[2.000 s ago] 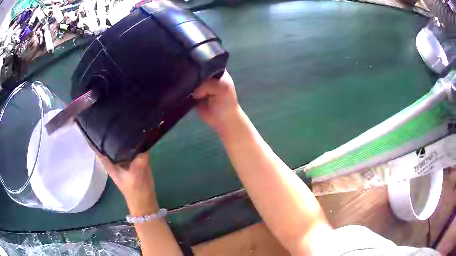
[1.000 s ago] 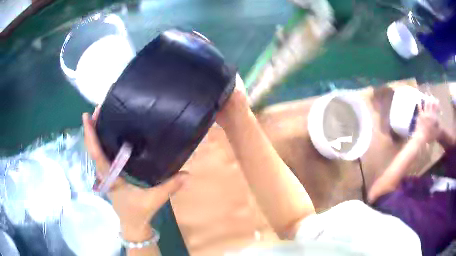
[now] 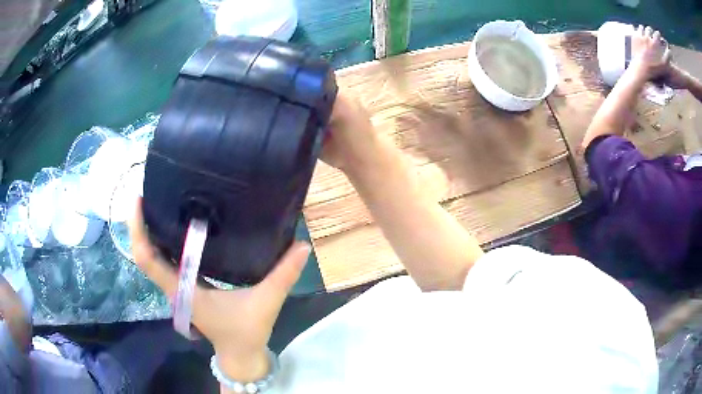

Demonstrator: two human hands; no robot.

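Note:
A black ribbed wheel-shaped housing [image 3: 235, 146] is held up in front of me at the left of centre. A flat pale ribbon cable [image 3: 189, 277] with a red edge hangs from a hole low on its side. My left hand [image 3: 231, 300], with a beaded bracelet at the wrist, grips the housing from below, thumb and fingers spread around its lower end. My right hand [image 3: 339, 138] holds its right side, and its fingers are mostly hidden by the housing.
The cardboard bench top [image 3: 431, 146] carries a white round bowl-like part [image 3: 512, 65]. A worker in a purple sleeve [image 3: 627, 169] handles a white part at right. White parts in clear plastic [image 3: 77, 219] line the left. Another person is at lower left.
The view has swung right and toward the bench, with the belt now behind. Both hands still hold the housing, which is turned more upright with its cable hanging down.

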